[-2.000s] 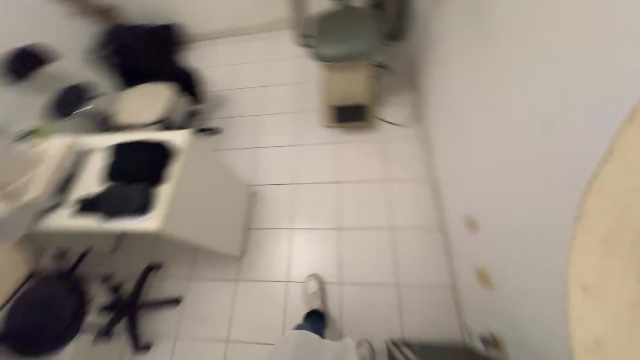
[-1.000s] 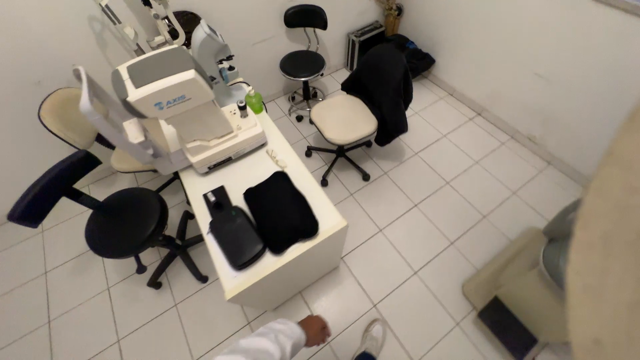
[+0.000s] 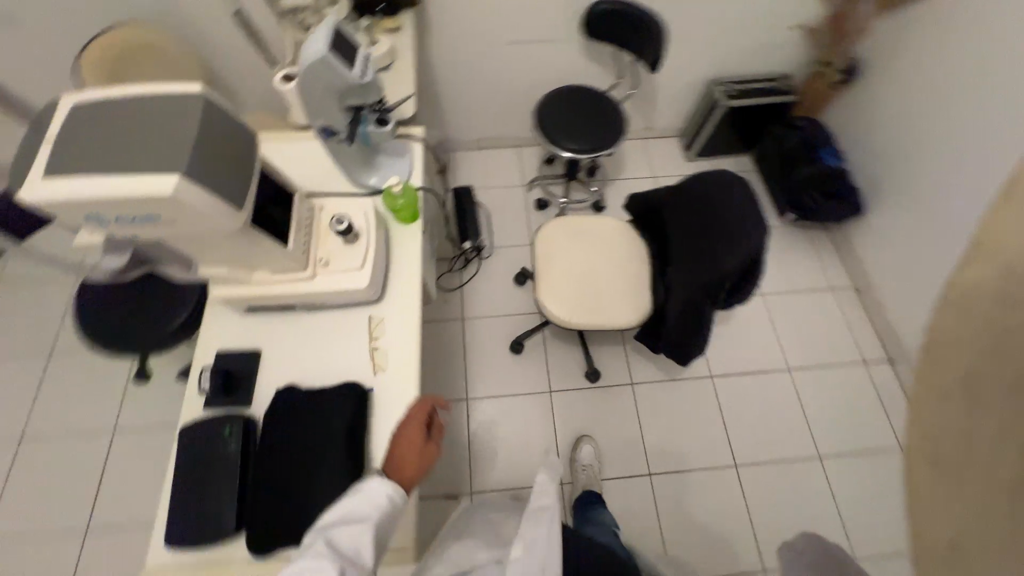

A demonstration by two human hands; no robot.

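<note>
My left hand (image 3: 416, 442), in a white sleeve, hangs over the right edge of a white table (image 3: 398, 416), its fingers loosely curled with no object visible in them. Beside it on the tabletop lies a folded black cloth (image 3: 308, 464), and left of that a black flat case (image 3: 210, 480) and a small black pad (image 3: 234, 378). A pair of clear-framed glasses (image 3: 378, 346) rests near the edge, below a white and grey eye-examination machine (image 3: 200, 192) and a green bottle (image 3: 402, 202). My right hand is out of view.
A cream office chair (image 3: 594, 272) with a black jacket (image 3: 704, 256) stands right of the table. Behind it are a black stool (image 3: 580, 120), a black case (image 3: 736, 116) and a dark backpack (image 3: 810, 172). A power strip with cables (image 3: 466, 218) lies on the floor. A pale, blurred edge (image 3: 968, 400) crosses the far right.
The view has moved closer to the table and the cream chair. My left hand, over the floor in front of the table one second ago, is now at the table's right edge.
</note>
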